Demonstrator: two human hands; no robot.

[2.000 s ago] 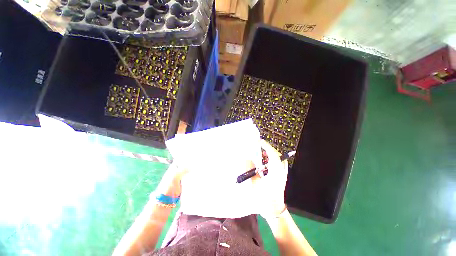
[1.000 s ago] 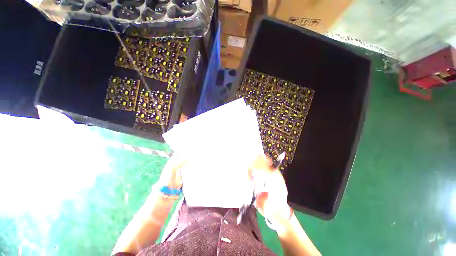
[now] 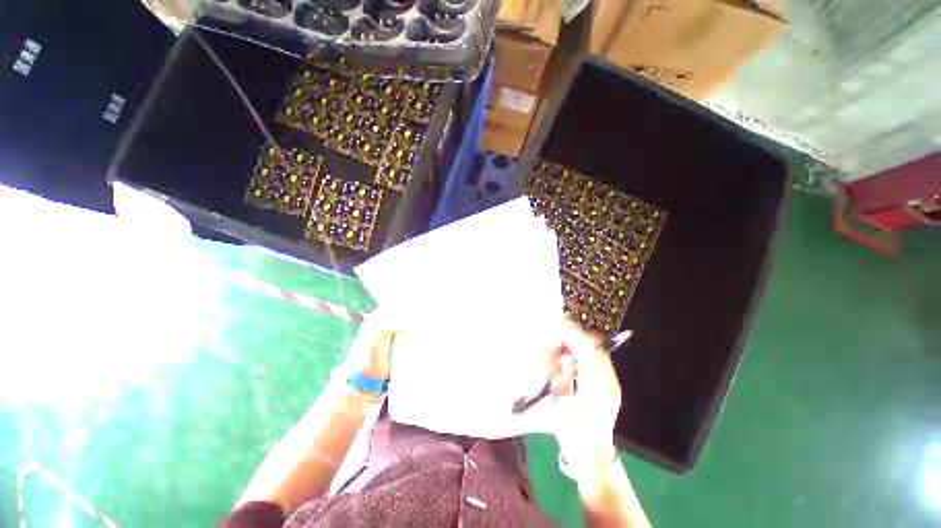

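Note:
White paper sheets (image 3: 464,309) lie in front of my body, washed out by glare, so no print can be read. My left hand (image 3: 371,353) holds their left edge, its fingers partly hidden by the paper. My right hand (image 3: 588,397) is at their lower right, closed around a dark pen (image 3: 532,400). One pen end lies over the paper and the other sticks out beyond the hand. Beyond the sheets, populated PCB panels (image 3: 609,232) lie in the right black tote (image 3: 712,248). More panels (image 3: 346,211) lie in the left tote (image 3: 227,113).
A clear blister tray (image 3: 361,41) rests on the left tote's far edge. Cardboard cartons (image 3: 681,46) stand behind. Dark stacked totes (image 3: 62,103) are far left, and a red object (image 3: 898,196) is far right. The floor (image 3: 825,382) is green with striped tape (image 3: 299,298).
The view has shifted, so the totes sit further right and slightly lower. My right hand has turned, and the pen's dark end has moved up from the sheets' lower edge onto the paper.

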